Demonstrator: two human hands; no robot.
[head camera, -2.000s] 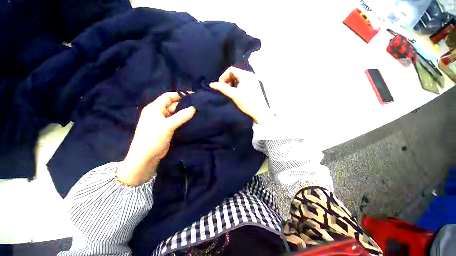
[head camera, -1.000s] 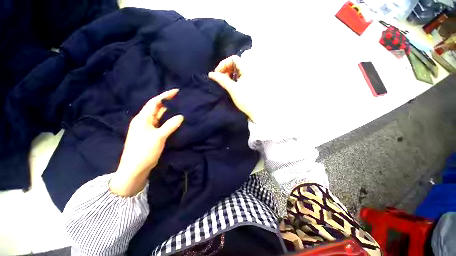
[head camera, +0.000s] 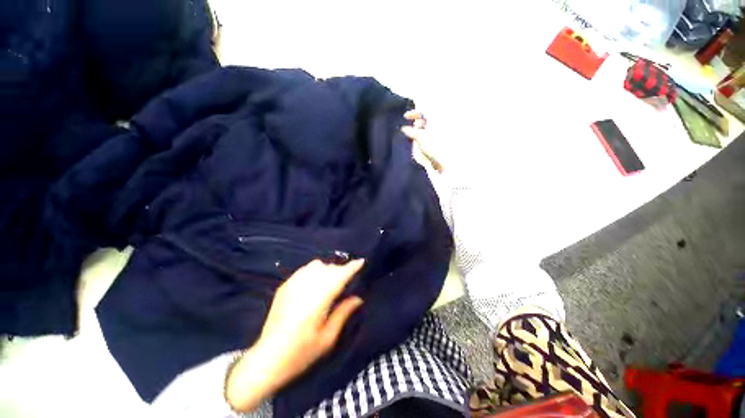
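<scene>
A navy padded jacket (head camera: 269, 171) lies spread and rumpled in front of me, with a straight zip or seam line across its panel. My left hand (head camera: 306, 322) rests on its lower front, thumb apart from the fingers, fingertips beside the right end of that line; nothing shows in it. My right hand (head camera: 422, 140) is at the jacket's upper right edge, washed out against the white table and partly cut by the fabric, so its grip cannot be made out.
A second dark navy garment (head camera: 98, 73) lies at the upper left on the white table (head camera: 482, 90). At right lie a phone-like rectangle (head camera: 618, 147), a red packet (head camera: 577, 52), a red-black checked item (head camera: 649, 80) and small tools. A red stool (head camera: 682, 392) stands on the speckled floor.
My hands have moved apart: the left down and right across the jacket, the right to its upper right edge. The fabric has shifted and its straight line now lies more openly in view.
</scene>
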